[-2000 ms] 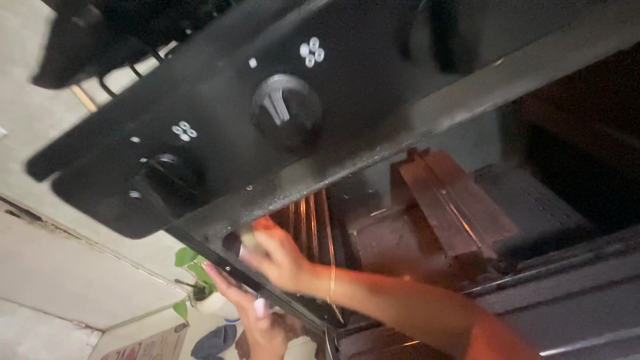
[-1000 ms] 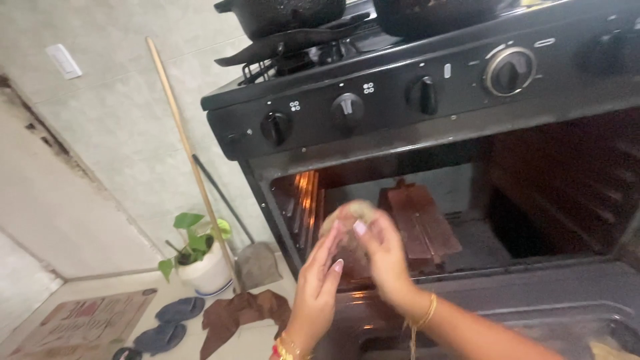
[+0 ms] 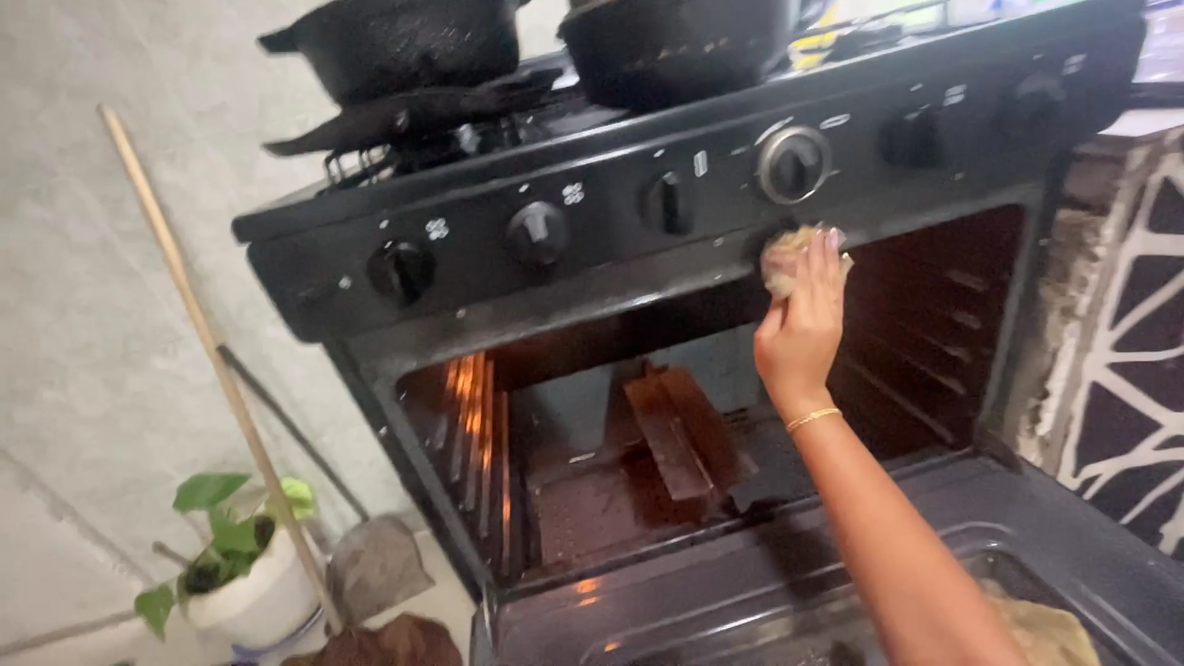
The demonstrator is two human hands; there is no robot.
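Observation:
My right hand presses a crumpled, pale, wet-looking cloth or sponge against the black front of the stove, just above the oven opening and below a silver-ringed knob. Its fingers point upward and partly cover the pad; a thin gold bracelet circles the wrist. My left hand is out of view. Inside the lit oven a rusty-brown metal piece lies on the oven floor. The oven door is lowered, with a yellowish cloth on it at lower right.
Dark pots stand on the cooktop. A wooden stick leans at the left, beside a potted plant and a grey dustpan. Brown cloth lies on the floor. A patterned panel borders the stove's right side.
Both hands were together before the oven opening a second ago. My right hand has since moved up and right onto the stove front; my left hand has left the view.

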